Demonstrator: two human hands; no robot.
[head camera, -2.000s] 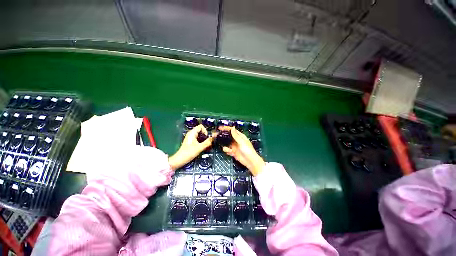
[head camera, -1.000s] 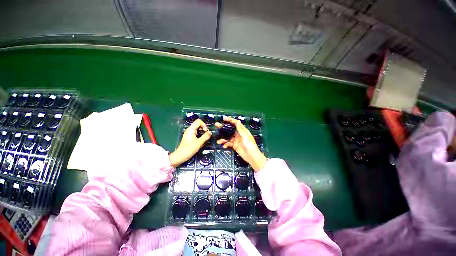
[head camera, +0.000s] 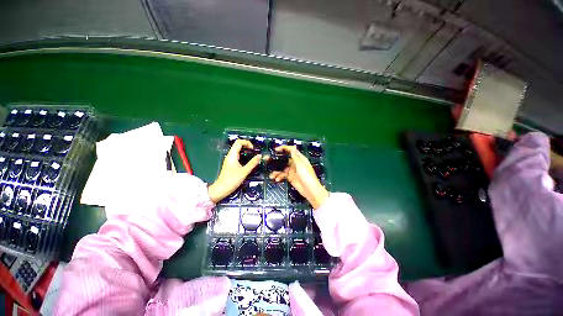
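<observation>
A clear blister tray (head camera: 213, 269) lies in front of me, with black round units in most pockets. One pocket near its middle (head camera: 276, 194) shows a pale textured bottom. My left hand (head camera: 232, 172) is over the tray's upper left, thumb and fingers around a dark round unit (head camera: 248, 154). My right hand (head camera: 302, 175) is just right of it and holds another black round unit (head camera: 278, 162) between thumb and fingers, above the tray. The fingers partly cover both units and the pockets beneath.
Stacked filled trays (head camera: 46, 166) stand at far left, above a calculator (head camera: 26, 273). Paper sheets (head camera: 126, 163) and a red pen (head camera: 183, 154) lie left of my tray. At right are a black foam tray (head camera: 454, 222) with units, a beige board (head camera: 494, 100) and a neighbour's pink sleeve (head camera: 525, 203).
My left hand's fingers have opened wider around its unit and shifted slightly. My right hand stays close by with its unit. The neighbour's arm has come in over the right side.
</observation>
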